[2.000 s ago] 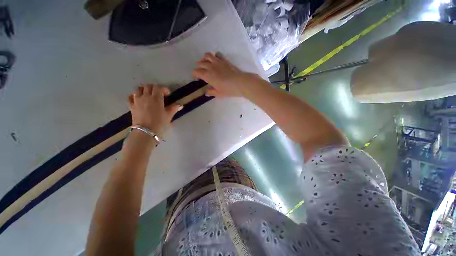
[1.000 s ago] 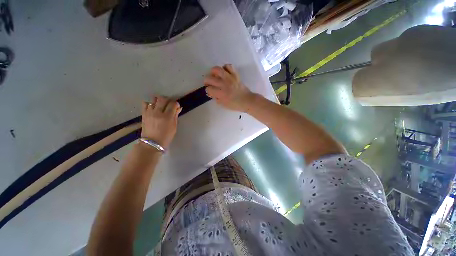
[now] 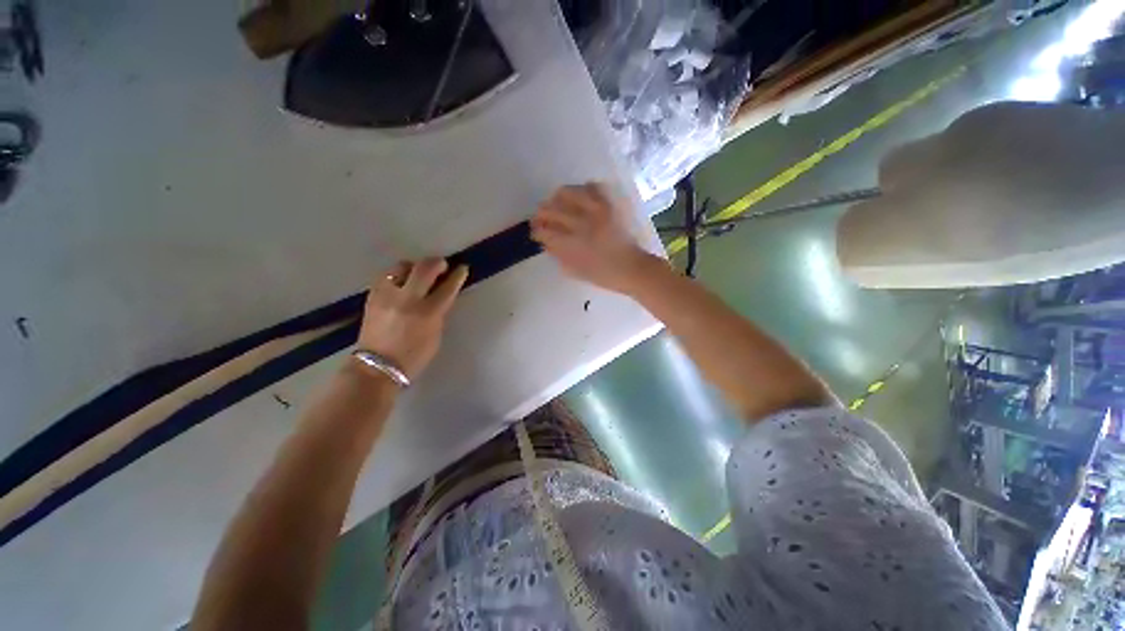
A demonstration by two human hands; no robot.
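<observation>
A long navy-black garment strip lies in a curve across the white table, from the lower left to near its right corner. The tan pressing template shows along its middle on the left and is covered by dark cloth between my hands. My left hand presses and pinches the strip with thumb and fingers, a bracelet on its wrist. My right hand grips the strip's right end with bent fingers, which hide that end.
The dark steam iron with a brown wooden handle stands at the table's far side. Dark looped scissors lie at the far left. A bag of white scraps is beyond the table. A pale dress form stands right.
The dark cloth between my hands has been folded over the tan template. Both hands have shifted slightly right and nearer to me along the strip.
</observation>
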